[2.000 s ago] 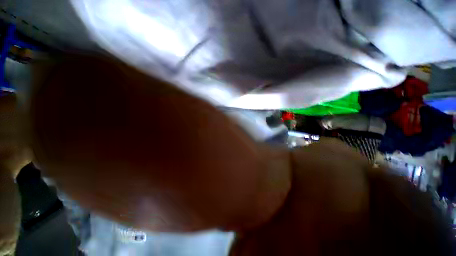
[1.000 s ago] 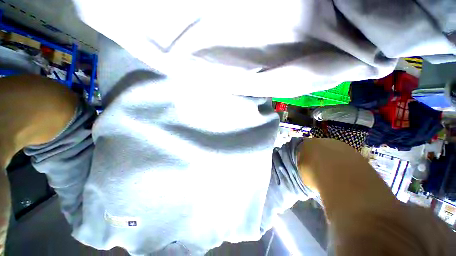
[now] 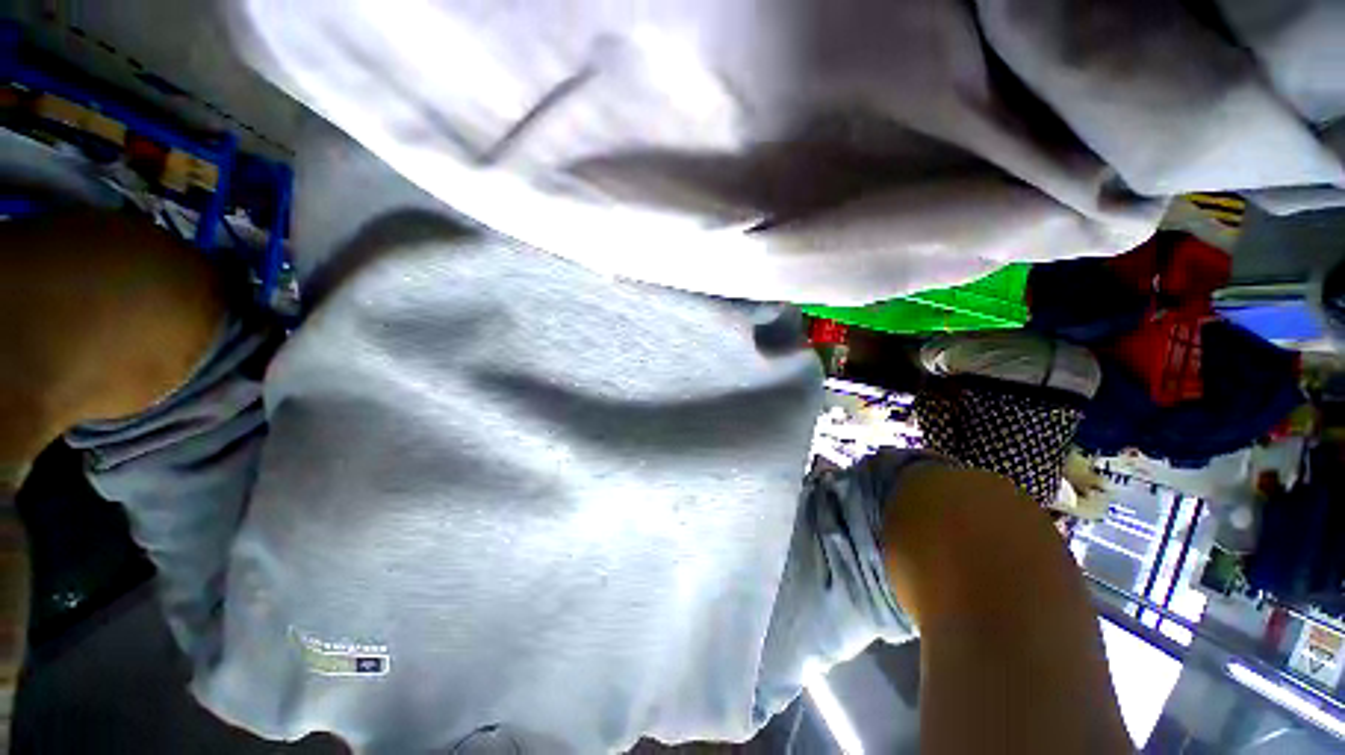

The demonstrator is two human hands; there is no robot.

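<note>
A large white-grey cloth (image 3: 870, 118) fills the top of the picture, with dark folds and a curved lower edge. Below it is the pale grey short-sleeved shirt (image 3: 531, 487) of a person, with a small printed label at its lower left. A bare arm comes out of each sleeve, cut off by the left and bottom edges. The frames do not show whose body this is. Neither my left hand nor my right hand can be made out.
A blue shelf frame (image 3: 226, 192) with goods stands at upper left. At right are a bright green plastic item (image 3: 944, 304), a grey roll (image 3: 1010, 359), dark patterned cloth (image 3: 1003, 440) and red and navy cloth (image 3: 1180, 354). White strip lights (image 3: 836, 714) show at the bottom.
The large blurred skin-coloured shape that covered the middle two seconds ago is gone, and the shirt shows. Since one second ago the view is darker and the right-hand arm has shifted slightly.
</note>
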